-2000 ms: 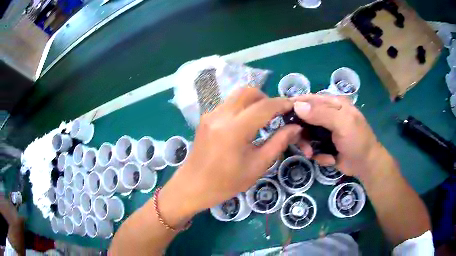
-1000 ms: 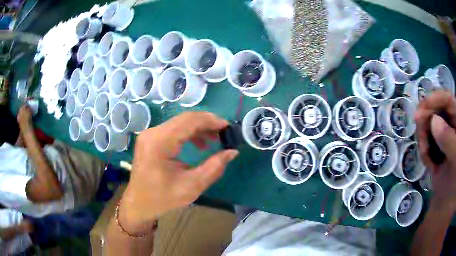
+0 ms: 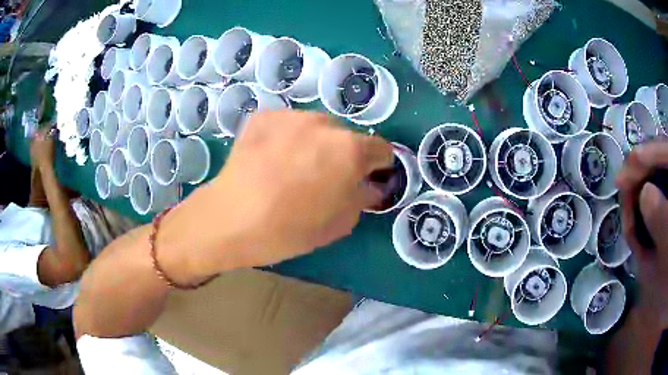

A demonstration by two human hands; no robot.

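White fan housings with spokes and round motors inside, such as this one [image 3: 452, 158], stand grouped on the green bench. My left hand [image 3: 307, 179] reaches over a housing [image 3: 406, 179] at the group's left edge. Its fingertips pinch a small black plastic part [image 3: 382, 176] at that housing's opening; how deep it sits is hidden. My right hand [image 3: 648, 201] is at the right edge, partly cut off, curled around dark black parts [image 3: 655, 205] whose number I cannot tell.
More white housings [image 3: 176, 157] stand in rows at the left, beside a white heap [image 3: 69, 80]. A clear screw bag [image 3: 450, 47] lies at the top. Red lead wires [image 3: 474, 296] trail between housings. A brown carton [image 3: 253, 315] is near my lap. A co-worker's arm [image 3: 58, 198] shows at far left.
My left hand has moved right and up with the black part, from beside the left-edge housing to its opening. My right hand stays at the right edge. The view has shifted slightly.
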